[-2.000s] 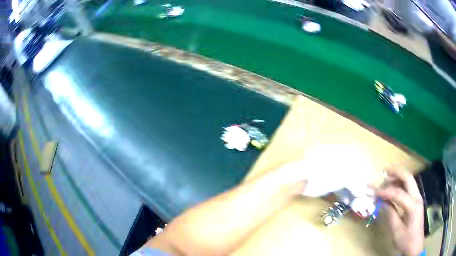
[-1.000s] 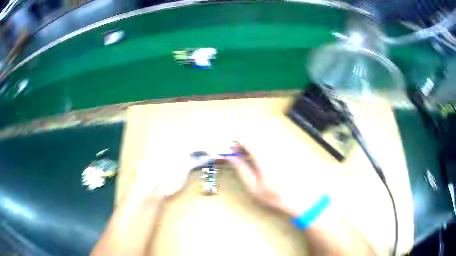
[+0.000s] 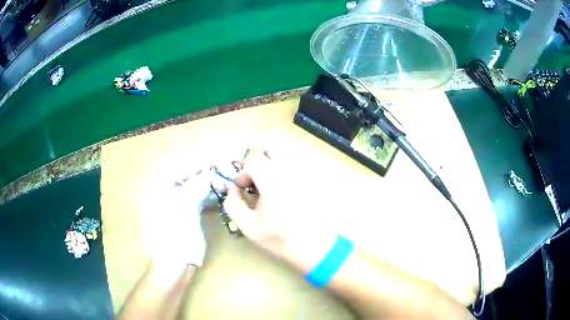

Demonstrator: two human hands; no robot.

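My left hand (image 3: 178, 219), in a white glove, holds a white plastic piece over the tan mat; glare washes out its outline. My right hand (image 3: 259, 203), bare with a blue wristband, has its fingertips on the blue lead wire (image 3: 223, 175) at that piece. A green wire end (image 3: 246, 152) shows above the right fingertips. A small circuit board (image 3: 231, 225) hangs below, between the hands, partly hidden by the right hand. The soldering iron (image 3: 406, 147) rests in its black stand (image 3: 328, 115), with a yellowish sponge (image 3: 379, 144).
The tan mat (image 3: 431, 237) lies on the dark green bench. A unit assembly (image 3: 78, 240) lies on the bench at left. Others, including one white cluster (image 3: 134, 80), lie on the green belt (image 3: 206, 56). A clear fume hood (image 3: 384, 53) stands behind the stand. A black cable (image 3: 494, 94) is coiled at right.
The view has swung right, bringing the iron and its stand nearer the centre. My hands stay together at the piece, and my right fingers are now closer to my left hand.
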